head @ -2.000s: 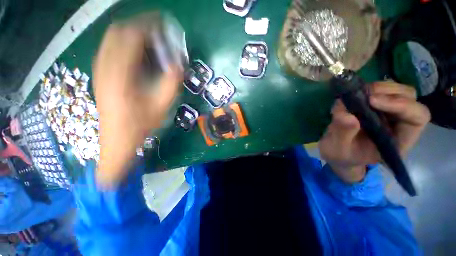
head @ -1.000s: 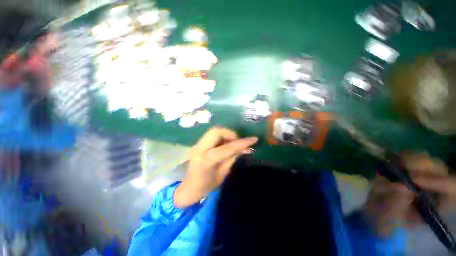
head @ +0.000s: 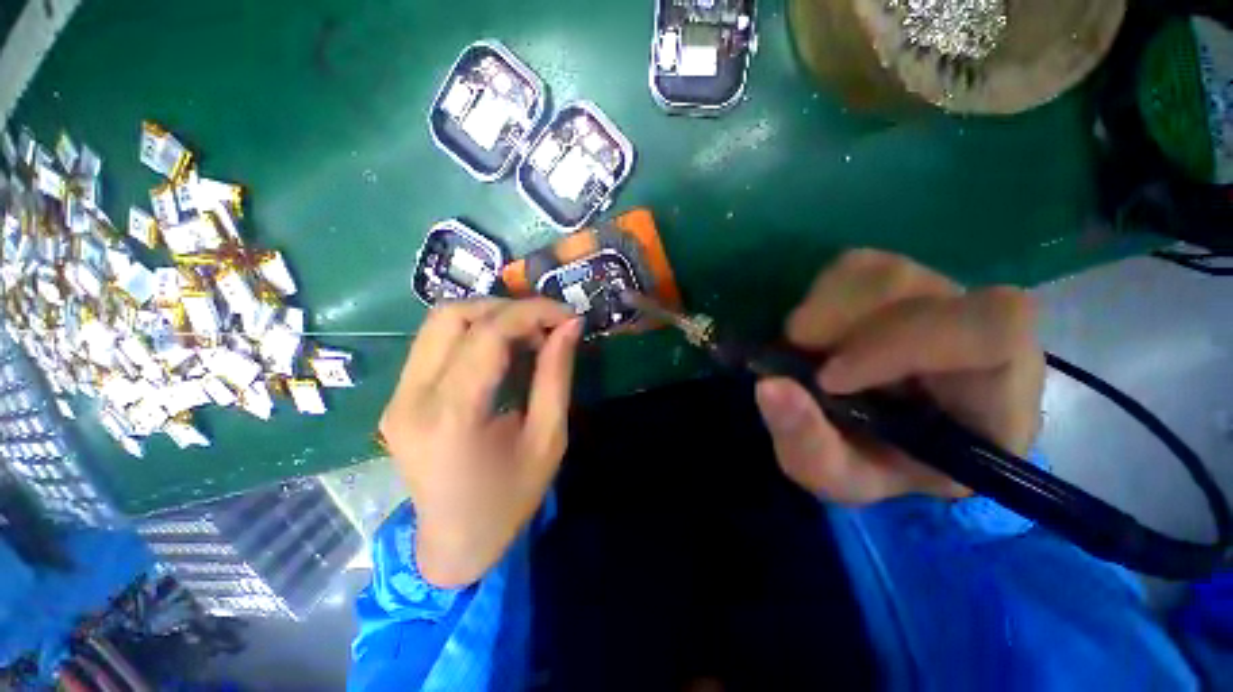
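A watch case [head: 591, 289] with a circuit board inside sits on the orange fixture [head: 652, 250]. My right hand [head: 909, 379] is closed around the black soldering iron [head: 994, 476], its metal tip at the right part of the case. My left hand [head: 480, 412] is at the case's lower left edge, thumb and forefinger pinched together. A thin solder wire [head: 365, 334] runs from the left to my left hand; its end at the fingertips is too small to tell.
Three more cases [head: 575, 165] lie behind and left of the fixture, another [head: 702, 52] further back. A battery pile [head: 203, 298] is at left, gridded trays [head: 257, 541] below it. The tip-cleaner tub [head: 1068, 61] and a black reel [head: 1190, 108] are at the far right.
The iron has left the tub and come to the case on the fixture, which was empty at first. My left hand has moved from the far left to that case. The view has shifted.
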